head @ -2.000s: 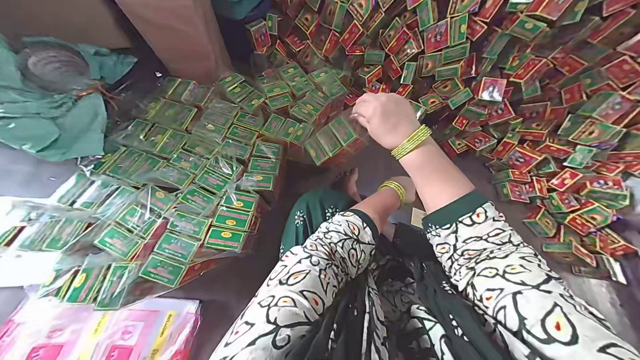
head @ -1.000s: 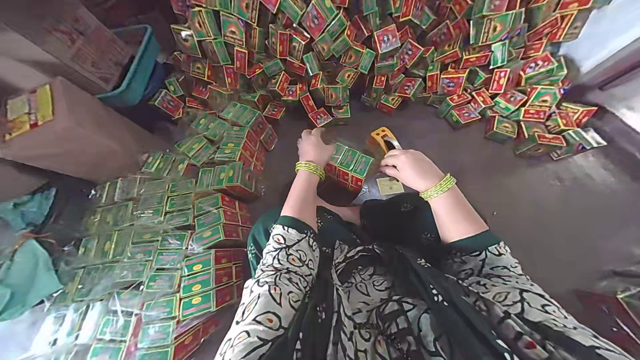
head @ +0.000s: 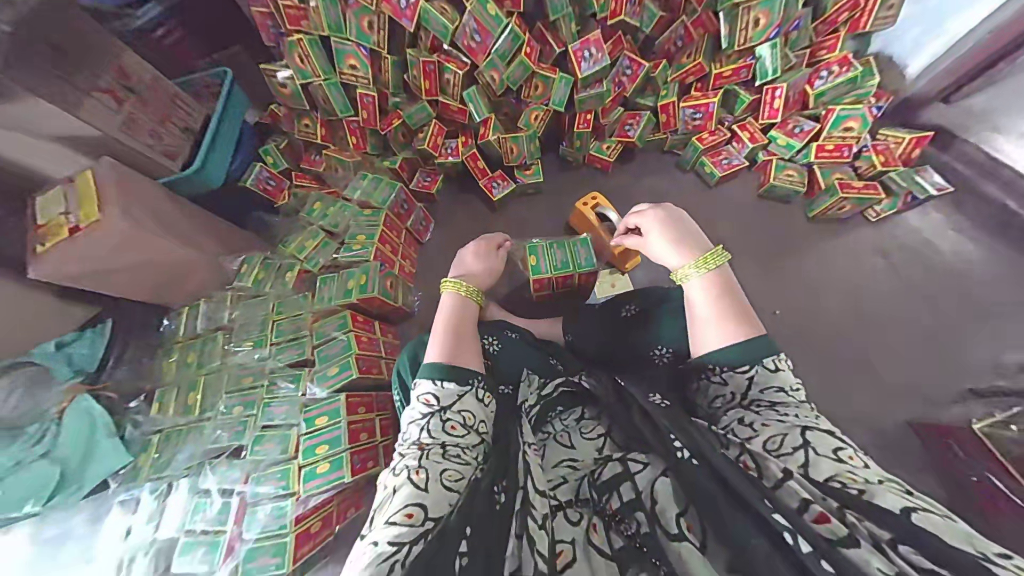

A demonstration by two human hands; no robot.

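Note:
A bundle of small green and red boxes [head: 562, 260] in clear plastic lies before my crossed legs. My left hand [head: 480, 260] is at its left end, thumb and fingers pinched on the loose clear film. At the right, my right hand [head: 660, 232] has its fingertips pressed together beside the bundle; whether film is between them cannot be told. Just behind those fingertips an orange block-like tool [head: 590, 214] with a curved metal handle rests on the floor. A small pale yellow card or paper [head: 613, 283] lies partly beneath the tool's near end.
Loose red and green boxes [head: 588, 56] are heaped along the far side. Rows of film-wrapped bundles [head: 324, 416] cover the floor at left. Beyond them stand a brown carton [head: 152, 232] and a teal tub [head: 224, 120]. Green cloth [head: 72, 432] lies at far left.
The view has swung strongly since two seconds ago. My right hand, raised at first, is now low beside the bundle. Over the last second my left hand has shifted from the bundle's top to its left end.

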